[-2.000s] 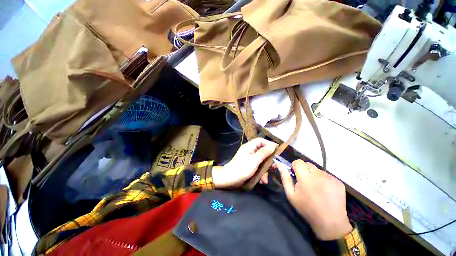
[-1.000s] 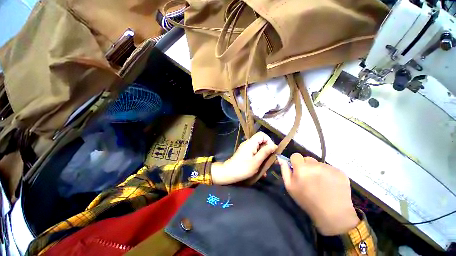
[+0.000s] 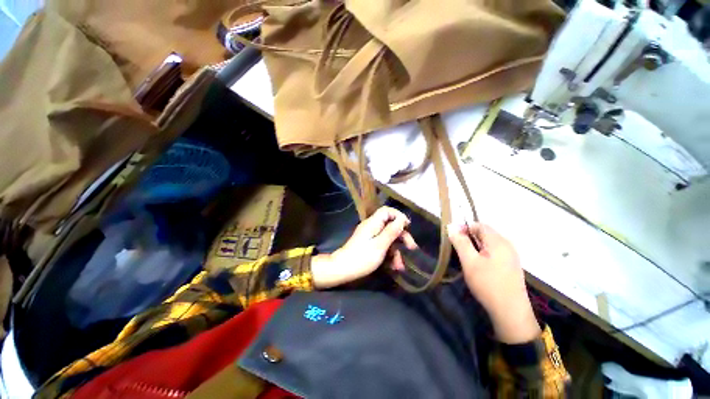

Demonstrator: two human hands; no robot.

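Observation:
A brown bag body (image 3: pixel 459 54) lies on the white sewing table. Long narrow tan-brown straps (image 3: pixel 442 187) hang from it over the table's front edge and loop down in front of the apron. My left hand (image 3: pixel 362 249) is closed on the straps at the left side of the loop. My right hand (image 3: pixel 494 273) pinches the strap at the right side, its fingertips close to the table edge. The snips cannot be made out now; the right palm and folded fingers are partly hidden.
The white sewing machine (image 3: pixel 623 70) stands at the upper right, with a yellow-green strip (image 3: pixel 553 199) on its table (image 3: pixel 537 241). A heap of brown bags (image 3: pixel 62 117) is at the left. A cardboard box (image 3: pixel 249 226) and a blue basket (image 3: pixel 187 167) are below.
The view has shifted, so the table items sit further left. My right hand has moved away from my left hand and up the strap, and the strap loop is spread open between them. The metal tool has dropped from sight.

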